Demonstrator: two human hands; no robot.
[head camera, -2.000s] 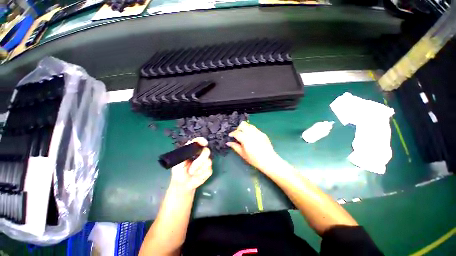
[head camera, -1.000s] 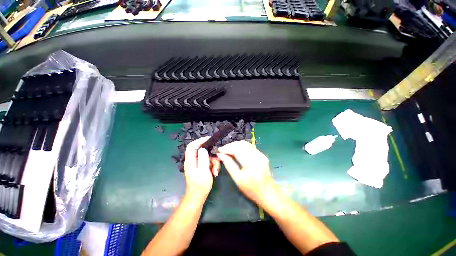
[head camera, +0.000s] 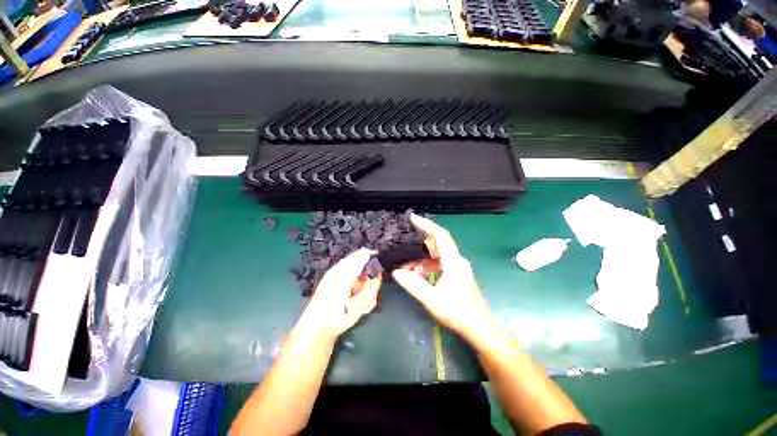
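My right hand (head camera: 443, 277) grips a black plastic housing (head camera: 404, 255) in front of the heap, its fingers around the bar. My left hand (head camera: 345, 294) holds a small dark piece (head camera: 373, 267) between thumb and fingers, close to the housing's left end. Whether the two parts touch is hard to tell. The heap of small dark pieces (head camera: 328, 238) lies just behind my hands, partly hidden by them. Behind it, the black parts tray (head camera: 443, 166) carries slanted black bars, a full back row and a shorter front row at left.
A white squeeze bottle (head camera: 542, 254) and a crumpled white sheet (head camera: 626, 260) lie at right. A white slab (head camera: 64, 294) with black housings, in a clear plastic bag (head camera: 141, 255), stands at left above a blue crate (head camera: 200, 409). A post (head camera: 707, 149) rises at right; a dark belt (head camera: 358, 72) runs behind.
The housing was in my left hand, then between both hands; now my right hand grips it. My left hand now shows a small piece. The view has shifted since the first frame.
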